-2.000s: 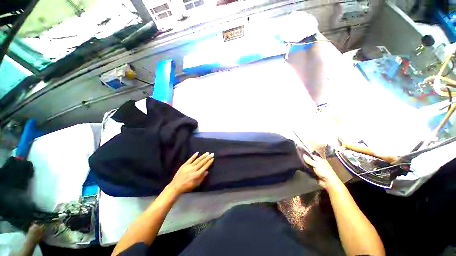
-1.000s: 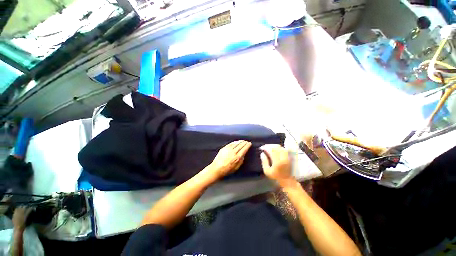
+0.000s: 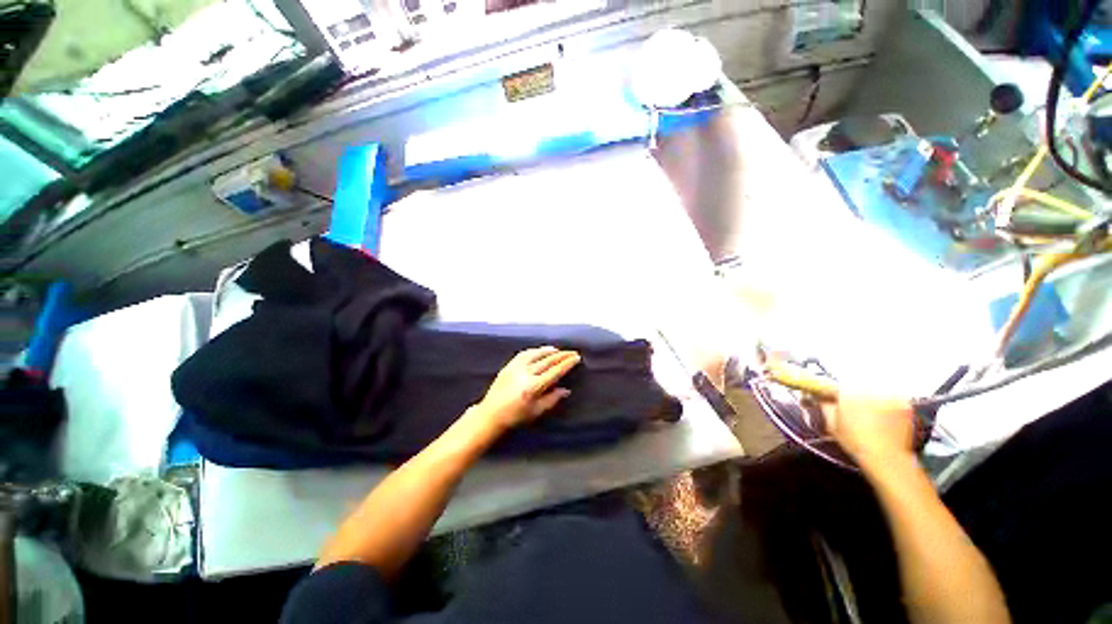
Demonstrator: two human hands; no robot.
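Note:
A black garment [image 3: 305,378] lies bunched at the left, with its sleeve [image 3: 463,366] stretched right along a navy padded board [image 3: 524,330]. My left hand [image 3: 531,386] rests on the sleeve with its fingers apart, palm down, holding nothing. The sleeve's open end lies near the pad's right end. My right hand [image 3: 872,423] is at the steam iron [image 3: 799,417] on the table's right side, around the rear of its yellow-tan handle [image 3: 801,378]. The hand hides part of the iron.
The white table [image 3: 488,500] lies under the pad. Blue bars [image 3: 357,195] stand behind it. Yellow and grey hoses [image 3: 1030,293] hang at the right. A small dark object [image 3: 713,396] lies between pad and iron. A white-covered table [image 3: 122,390] is at the left.
My right hand has left the sleeve end and moved right to the iron. My left hand stays on the sleeve, flatter and more open. The whole view has shifted slightly.

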